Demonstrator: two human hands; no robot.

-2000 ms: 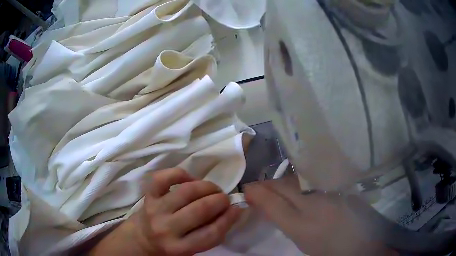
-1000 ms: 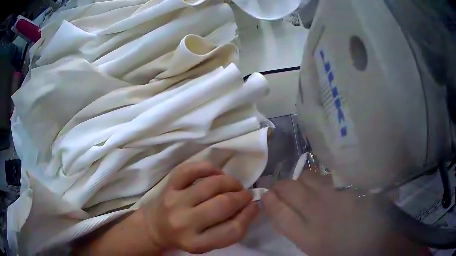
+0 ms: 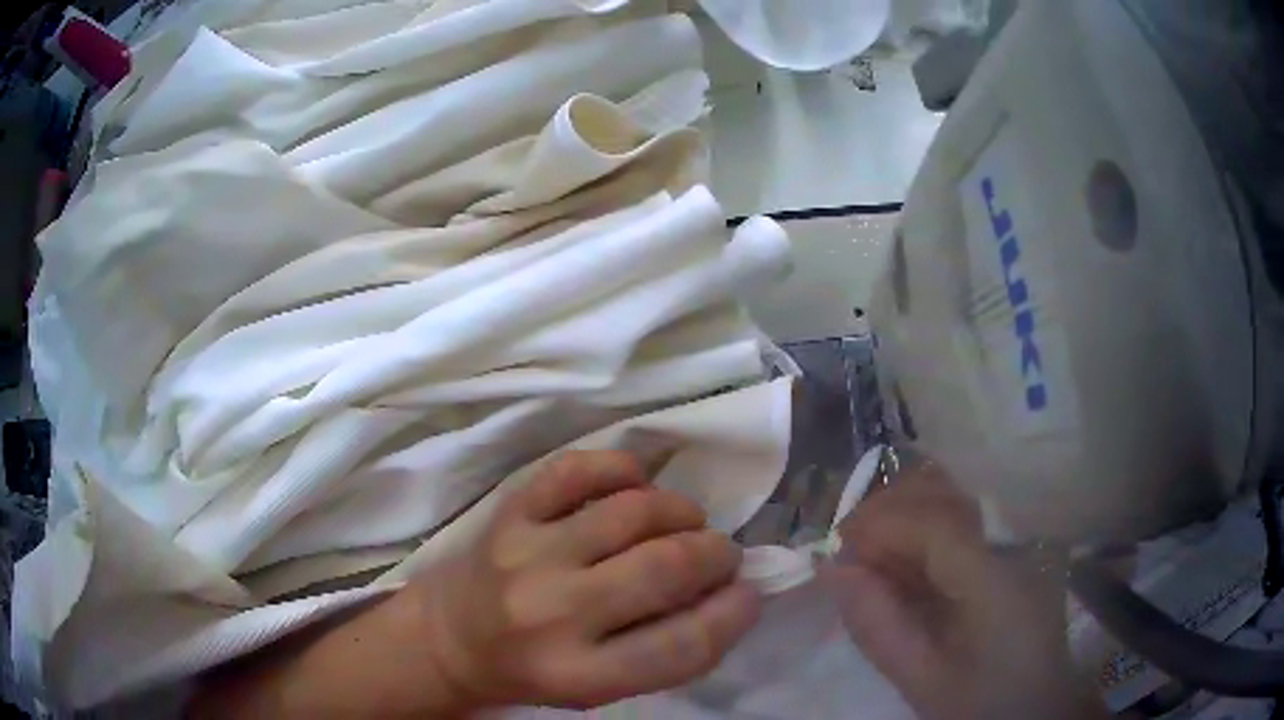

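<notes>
My left hand [image 3: 606,591] is closed on the folded edge [image 3: 777,566], a thin white band, left of the needle area. My right hand [image 3: 943,584] is blurred and holds the other end of this band with its fingertips, under the machine head. A short gap with the band in it lies between the hands. A narrow white strip rises from the right fingertips toward the presser foot area [image 3: 887,461], which is mostly hidden. Pale cloth lies below the hands. The off-white sewing machine [image 3: 1127,352] with blue JUKI lettering stands at right.
A pile of white and cream fabric [image 3: 465,324] lies in long folds left of the machine. The grey needle plate [image 3: 828,401] shows beside it. A pink-red thread cone [image 3: 93,51] is at the far upper left. A dark curved bar [image 3: 1176,640] is at lower right.
The view has shifted, so pile and machine appear further right. The right hand has moved away from the left, and more of the white band shows between them.
</notes>
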